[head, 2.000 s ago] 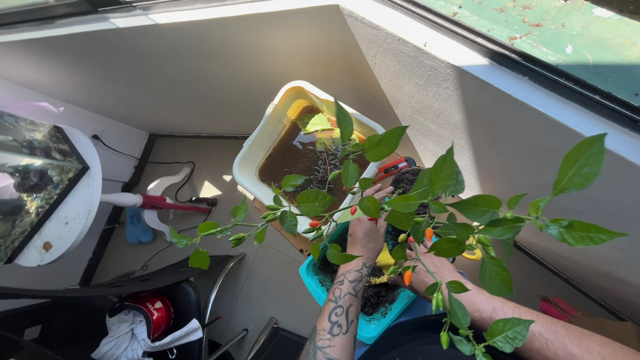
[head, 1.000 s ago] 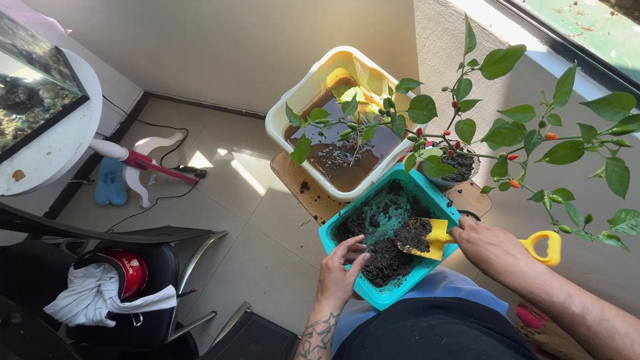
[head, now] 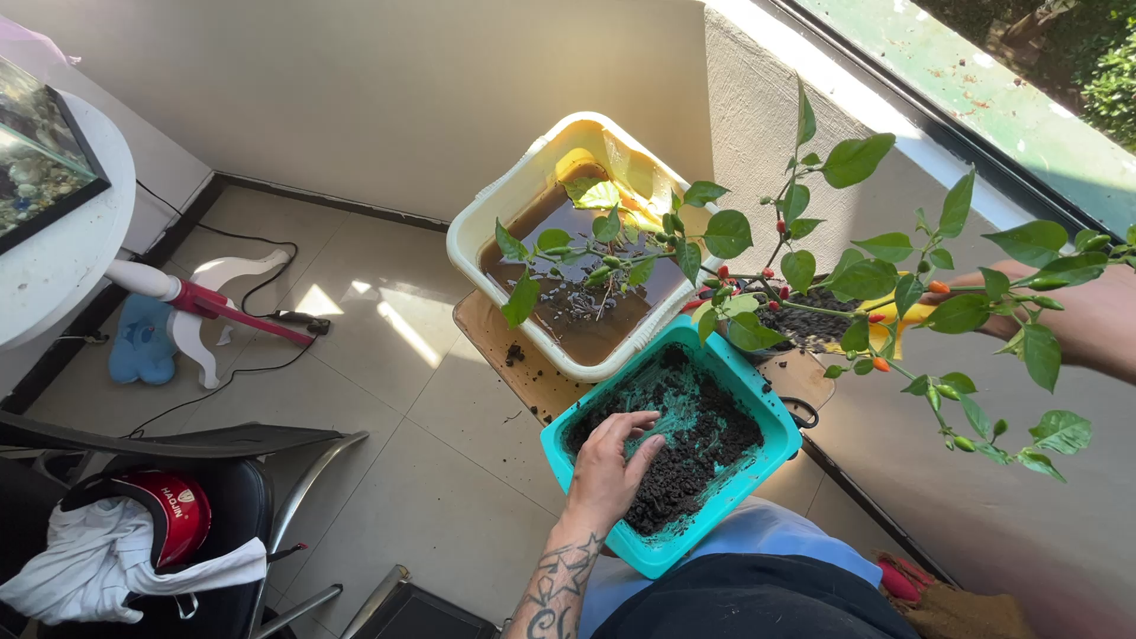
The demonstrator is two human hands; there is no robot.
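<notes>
A teal plastic tub with dark soil smeared inside rests at the lap. Over its left side is my left hand, fingers apart, holding nothing. My right hand is mostly hidden behind the leaves at the right; only its wrist and forearm show clearly. Near it, a yellow plastic trowel reaches over the soil of a pot behind the teal tub. From that pot a chili pepper plant with green leaves and red and orange fruits spreads left and right.
Beyond the teal tub a cream basin of brown water stands on a brown board. At left are a round white table with a glass tank, a cable on the floor, and a black chair holding a red helmet and white cloth.
The yellow trowel and my right hand have moved from the teal tub to the plant's pot. My left hand stays at the teal tub.
</notes>
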